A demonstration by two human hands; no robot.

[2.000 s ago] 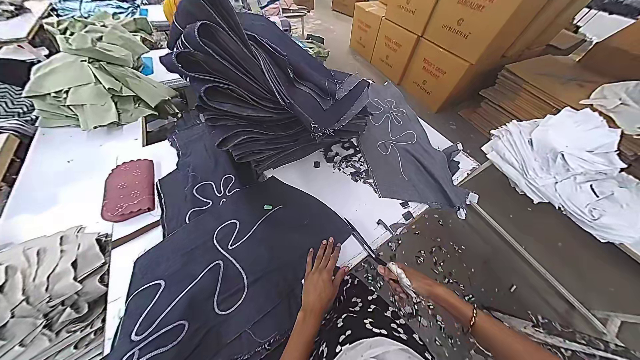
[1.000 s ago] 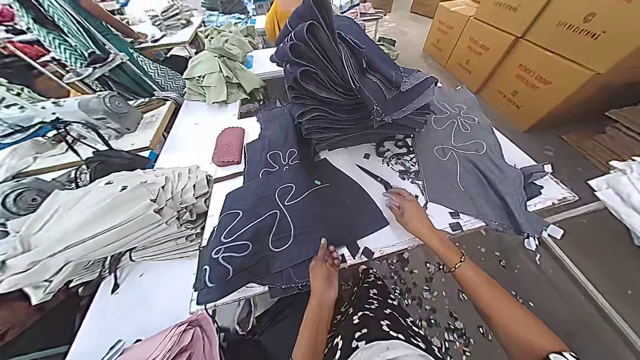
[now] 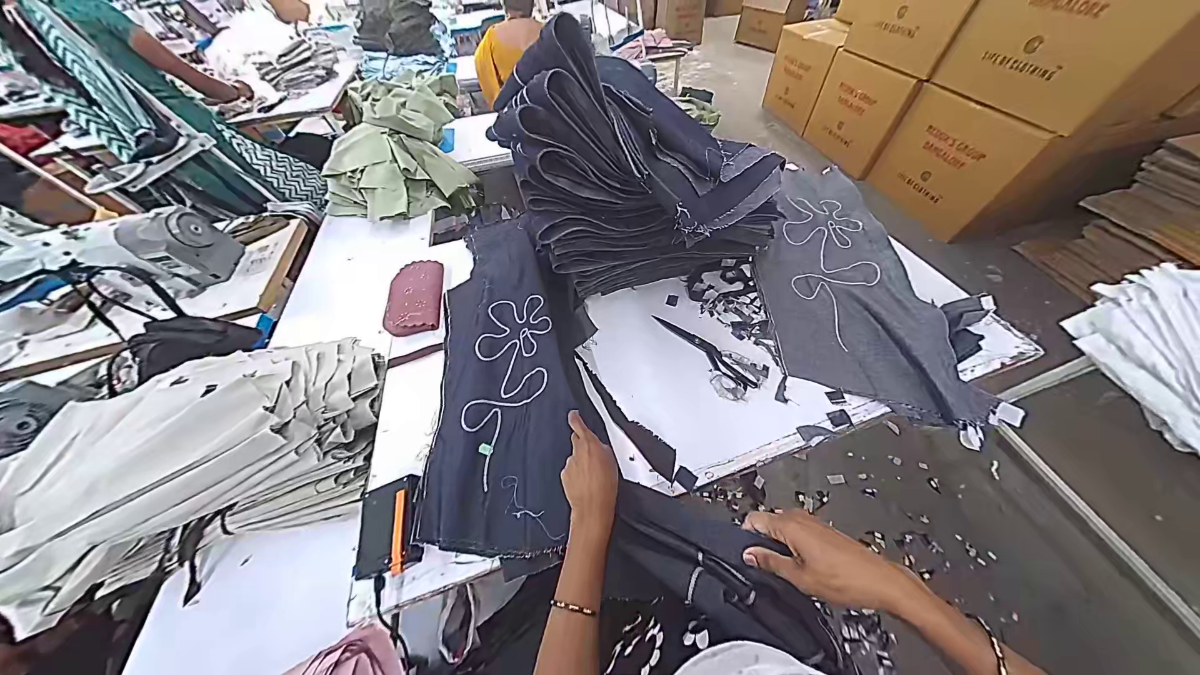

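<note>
My right hand (image 3: 816, 558) grips the edge of a dark denim piece (image 3: 694, 534) that hangs over the table's front edge. Beside the denim panel with white flower stitching (image 3: 506, 422), my left hand (image 3: 589, 469) touches dark cloth; whether its fingers pinch it I cannot tell. Black-handled scissors (image 3: 712, 352) lie on the white table (image 3: 628, 328), near fabric scraps (image 3: 736, 300). Behind them rises a stack of folded denim pieces (image 3: 609, 187). A grey denim panel with white flower stitching (image 3: 844, 281) lies at the right.
A maroon case (image 3: 414, 298) and an orange-marked black device (image 3: 384, 530) are at the left, near pale fabric piles (image 3: 281, 441). A sewing machine (image 3: 159, 248) stands farther left. Cardboard boxes (image 3: 975, 159) and white cloth (image 3: 1144, 347) are at the right. Two people work beyond.
The scissors, in my right hand before, now lie on the table. My right hand has come down toward me and holds denim. The front denim piece has been pulled off the stitched panel.
</note>
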